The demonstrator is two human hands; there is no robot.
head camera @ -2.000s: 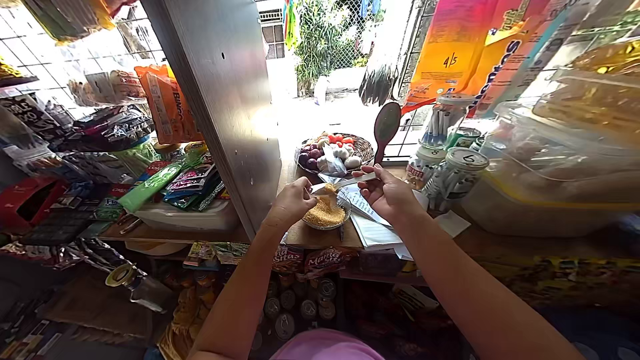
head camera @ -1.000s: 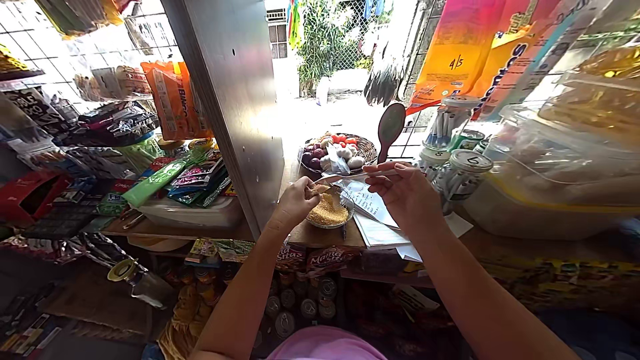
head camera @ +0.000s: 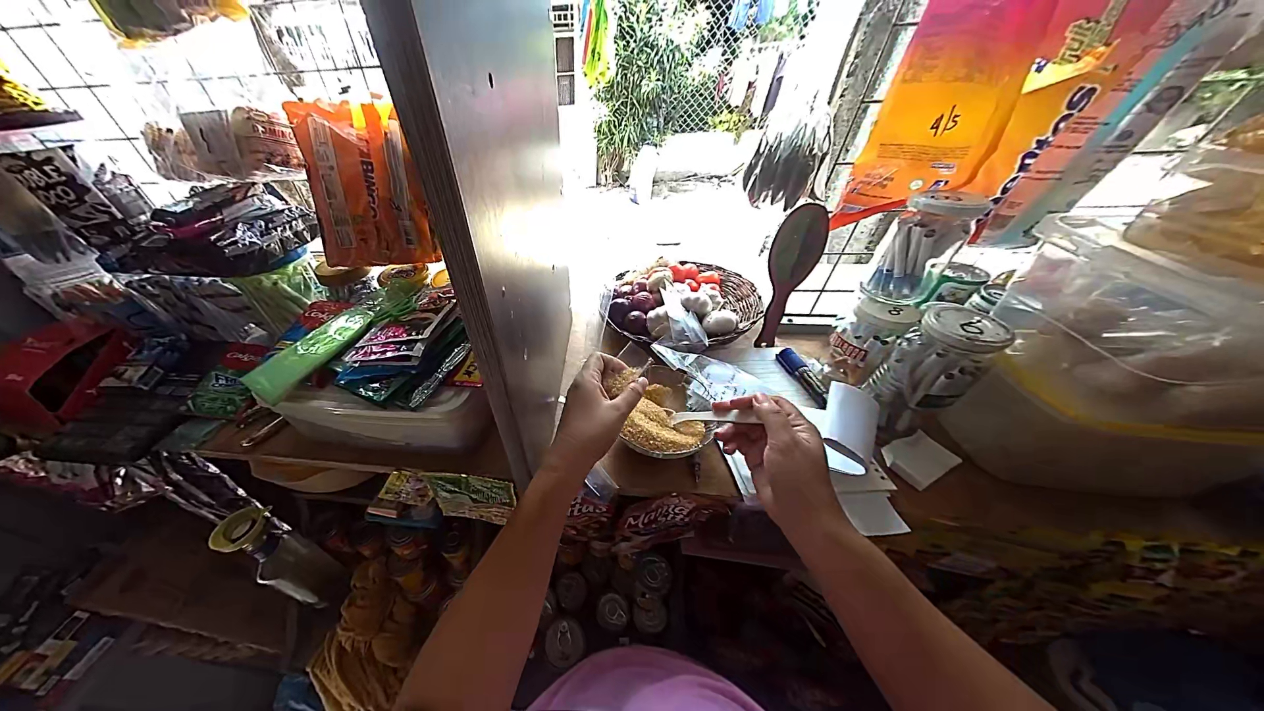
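A bowl of light-brown granules (head camera: 657, 433), which look like brown sugar, stands on the wooden counter between my hands. My left hand (head camera: 595, 407) pinches a small clear plastic bag (head camera: 624, 380) with some granules in it, at the bowl's left rim. In my right hand (head camera: 780, 446) is a pale spoon (head camera: 706, 417), its tip at the granules. Behind the bowl lies a clear plastic bag (head camera: 716, 380) on lined paper. A wicker basket (head camera: 746, 296) holds onions, garlic and tomatoes.
A wooden post (head camera: 494, 197) rises close to my left hand. On the right are blue markers (head camera: 802, 373), a curled paper sheet (head camera: 851, 420), lidded glass jars (head camera: 953, 346) and a large plastic tub (head camera: 1116, 395). A hand mirror (head camera: 798, 252) or paddle stands behind. Snack packs hang below the counter edge.
My right hand has lowered toward the bowl, bringing the spoon to the granules. My left hand stays by the bowl's left side.
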